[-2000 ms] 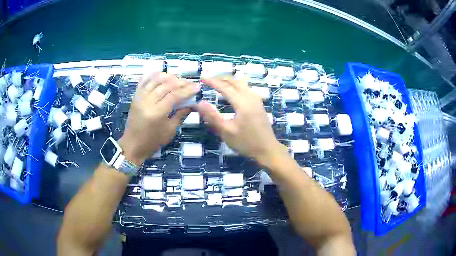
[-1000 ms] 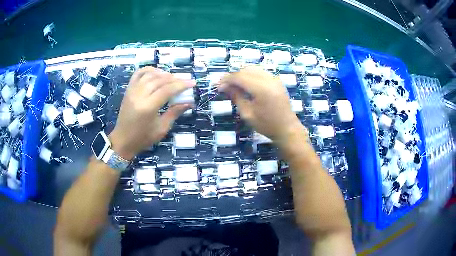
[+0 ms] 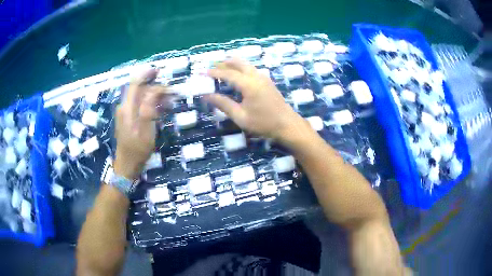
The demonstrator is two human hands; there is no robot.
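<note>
A clear blister tray (image 3: 226,218) lies in front of me with rows of white wired components, one per filled pocket. My left hand (image 3: 139,121) is blurred over the tray's left edge, fingers apart, with nothing visible in it. My right hand (image 3: 248,99) is over the tray's upper middle, thumb and fingers spread. A white component (image 3: 199,86) lies at its fingertips; blur hides whether they grip it. Thin leads near both hands are too blurred to follow.
Loose components (image 3: 75,129) lie jumbled left of the tray. A blue left bin (image 3: 40,172) and a blue right bin (image 3: 396,145) hold many white components. A green conveyor (image 3: 189,24) runs beyond, with one small component (image 3: 63,52) on it. Clear ridged sheets (image 3: 464,86) stand beyond the right bin.
The view has tilted, so tray and bins appear rotated. My left hand has moved away from the white component it held near the tray's upper middle; its fingers are now apart. My right hand's fingers have spread.
</note>
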